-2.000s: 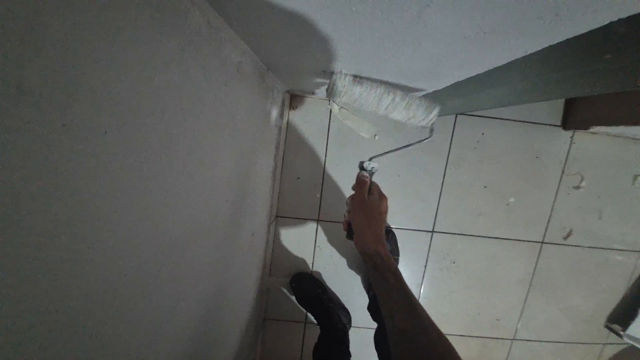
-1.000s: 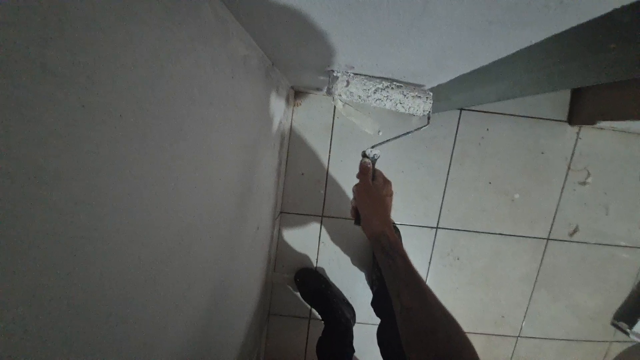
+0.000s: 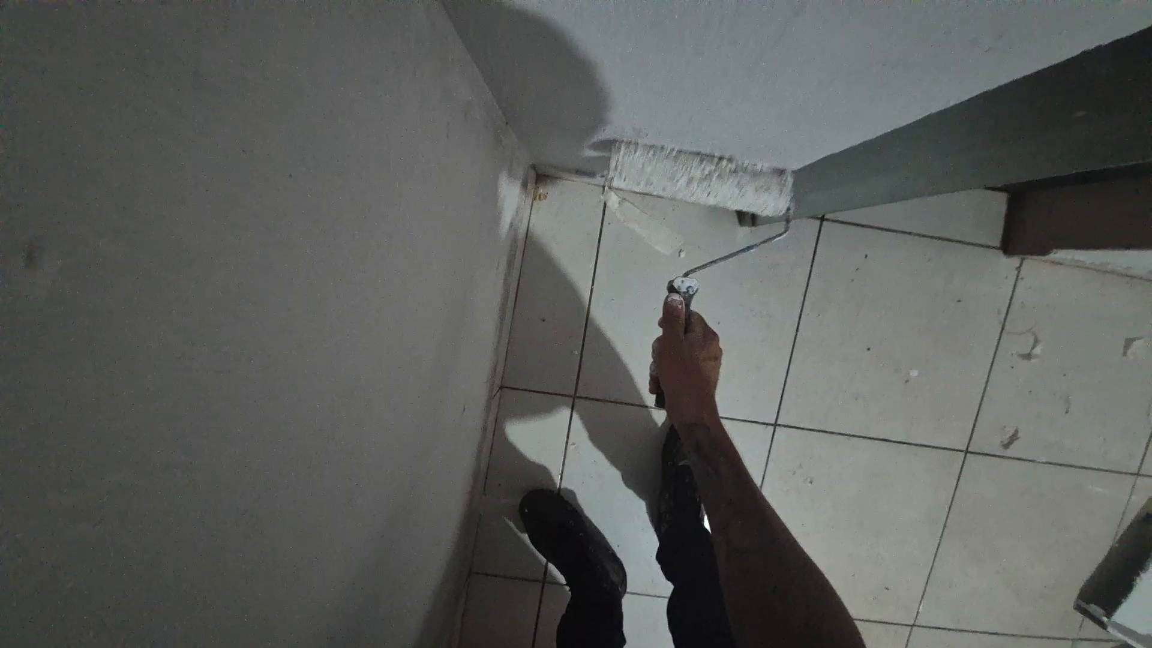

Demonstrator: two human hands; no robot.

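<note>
My right hand [image 3: 688, 360] is closed around the handle of a paint roller [image 3: 702, 178], thumb up along the handle. The roller's white, paint-coated sleeve lies against the foot of the pale wall [image 3: 720, 81], just above the tiled floor [image 3: 891, 333]. A bent metal rod joins the sleeve's right end to the handle. The sleeve's right end is close to the grey door frame [image 3: 954, 135]. My left hand is out of view.
A second wall [image 3: 270, 315] rises on the left and meets the first in a corner. My dark shoes [image 3: 571, 544] stand on the tiles. A brown block-like edge [image 3: 1071, 216] is at the right, and a partly seen paint tray or container [image 3: 1116, 576] at the lower right.
The roller stays low against the wall in all frames, held by my right hand. Its sleeve looks streaked now, while one second ago its speckled nap showed.
</note>
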